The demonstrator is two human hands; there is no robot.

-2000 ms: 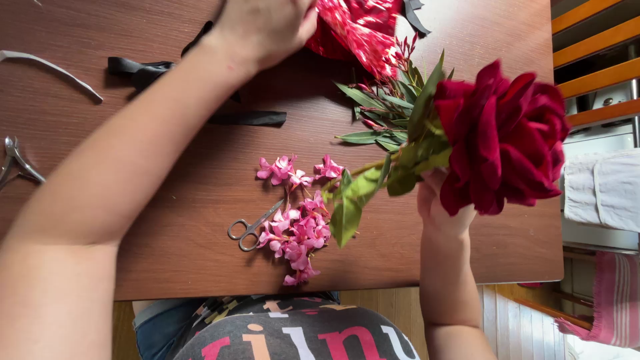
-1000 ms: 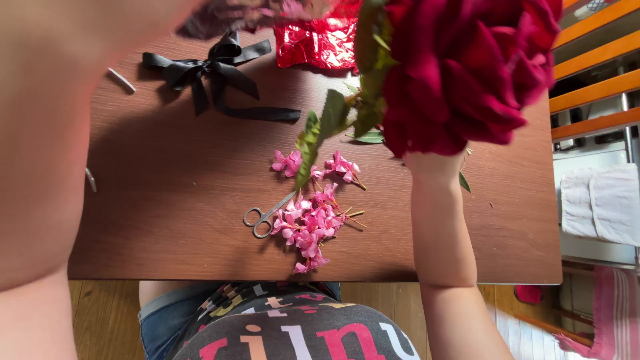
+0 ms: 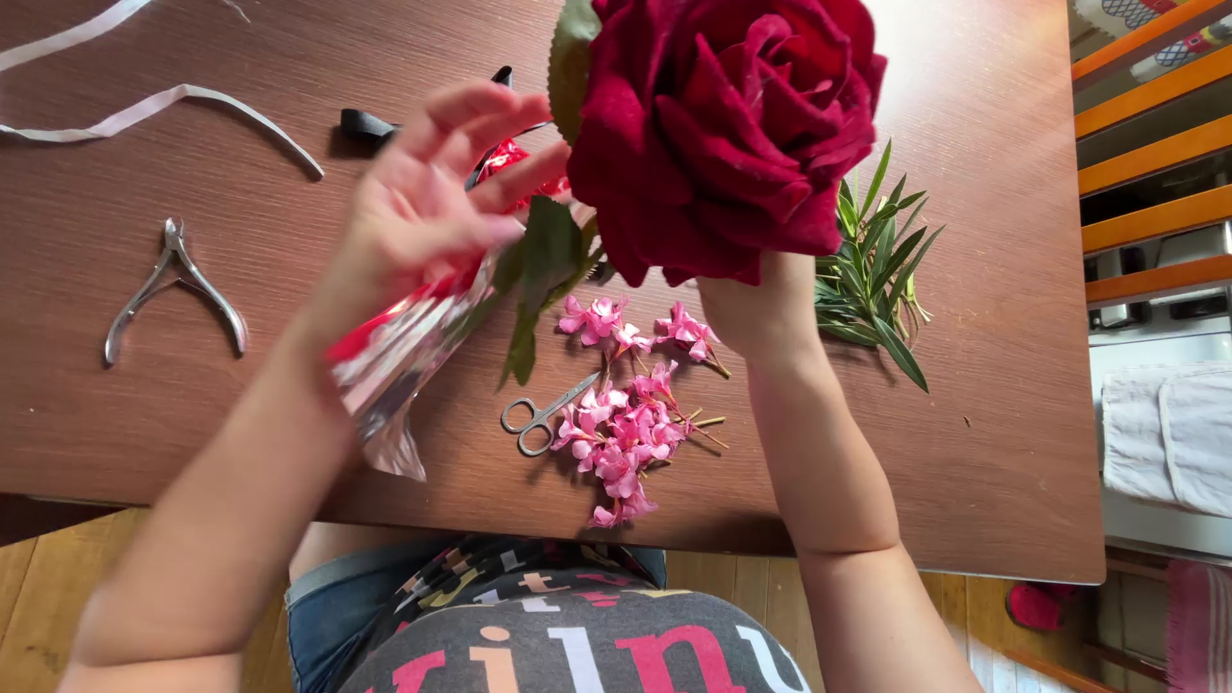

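Observation:
My right hand (image 3: 760,298) is closed behind a large dark red artificial rose (image 3: 727,135), its fingers mostly hidden by the bloom. Green leaves (image 3: 551,255) hang at the rose's left. My left hand (image 3: 448,192) has its fingers spread, slightly blurred, left of the rose. A clear and red plastic wrapper (image 3: 404,366) lies against its palm and wrist; whether the hand grips it is unclear. Pink blossoms (image 3: 626,423) lie on the table below, with small metal scissors (image 3: 544,414) touching them. Red foil (image 3: 515,173) shows partly behind my left fingers.
Metal nippers (image 3: 173,289) and a white ribbon (image 3: 183,93) lie on the wooden table (image 3: 982,462) at left. A black ribbon (image 3: 366,125) is partly hidden behind my left hand. Cut green leafy sprigs (image 3: 881,269) lie at right. An orange slatted chair back (image 3: 1155,178) stands beyond the table's right edge.
My left hand, at the top of the view two seconds ago, is now left of the rose with its fingers spread. The plastic wrapper now shows by its wrist. My right hand still has the rose.

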